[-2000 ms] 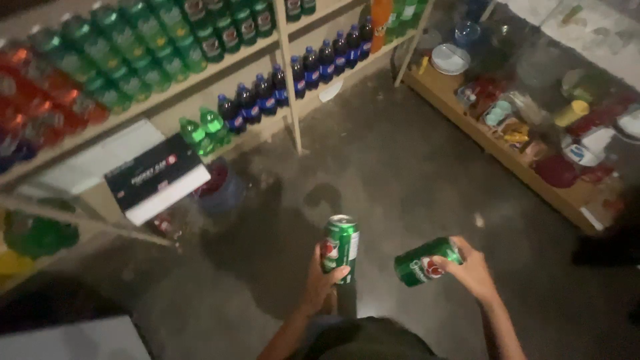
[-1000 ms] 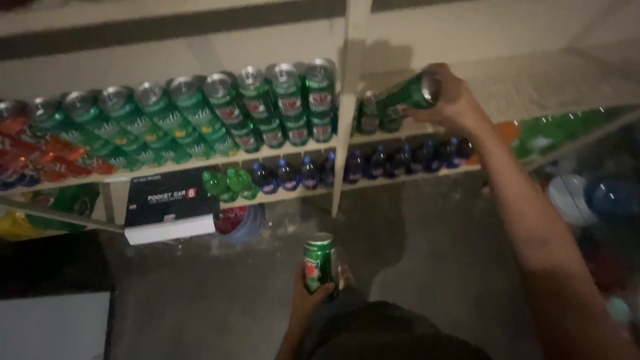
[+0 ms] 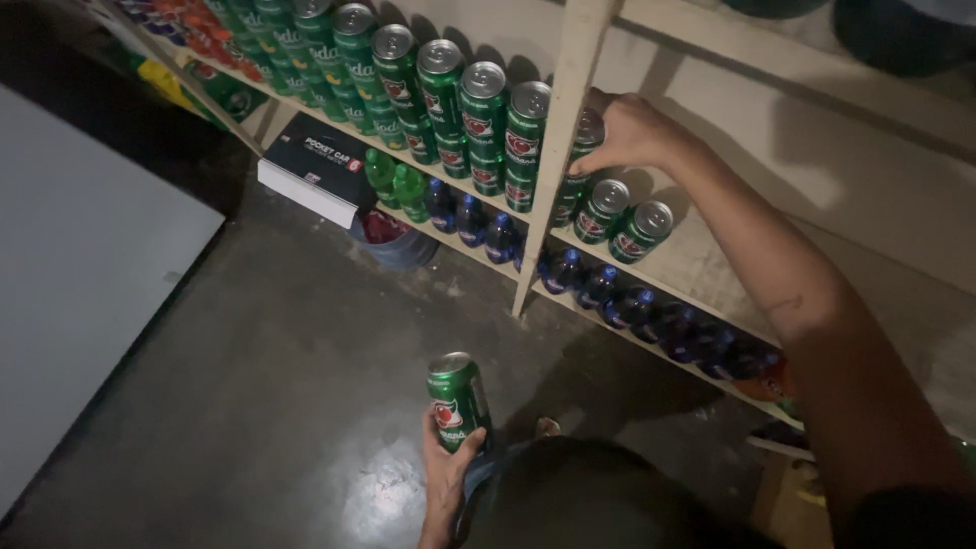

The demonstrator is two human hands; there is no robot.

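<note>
My left hand (image 3: 450, 457) grips a green guaraná soda can (image 3: 456, 404), upright over the floor at the lower middle. At the shelf, just right of the wooden post (image 3: 568, 114), my right hand (image 3: 629, 133) has its fingers around another green can (image 3: 587, 131). That can stands on top of a lower one (image 3: 566, 202), partly hidden by the post. Two single green cans (image 3: 602, 211) (image 3: 642, 231) stand beside this stack on the same shelf board. Left of the post, similar cans (image 3: 528, 137) are stacked two high.
Dark soda bottles with blue caps (image 3: 597, 284) line the lower shelf, with green bottles (image 3: 410, 191) farther left. A black box (image 3: 316, 164) sticks out at the shelf's left part, above a blue bucket (image 3: 404, 248). A pale flat surface (image 3: 84, 267) lies at the left.
My right hand has brought its can from over the floor to the shelf and onto the stack by the post. My left hand still holds its can. The view has turned toward the shelves.
</note>
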